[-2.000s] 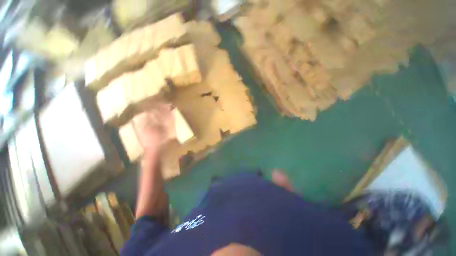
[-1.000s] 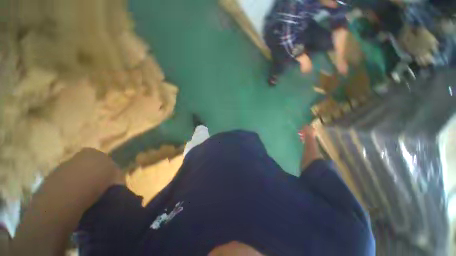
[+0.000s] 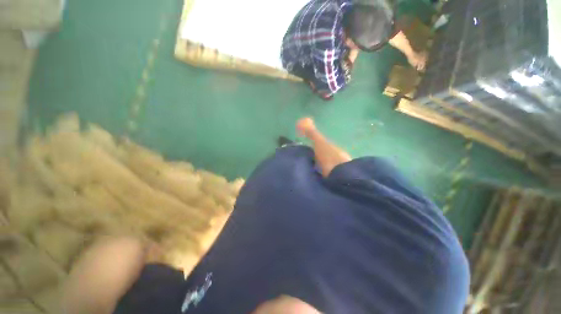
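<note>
A stack of brown cardboard pieces (image 3: 141,190) fills the lower left, its pieces lying in slanting tiers with an uneven edge towards the green floor. My left arm crosses its lower part; the forearm is large and blurred, and the left hand cannot be seen. My right hand (image 3: 304,127) is small and blurred in front of my dark blue shirt, over the green floor. Its fingers cannot be made out, and no object shows clearly in it.
A person in a plaid shirt (image 3: 314,43) bends beside a large white sheet (image 3: 237,30) on a low wooden base, reaching towards brown cardboard (image 3: 404,81). A dark wrapped pallet load (image 3: 486,55) stands upper right. Slatted brown material (image 3: 517,245) lies lower right. Yellow-black tape (image 3: 144,80) marks the floor.
The view has swung right from the cardboard piles. The person, white sheet and wrapped load now show more fully. My right hand has moved in front of my body; my left hand has left view.
</note>
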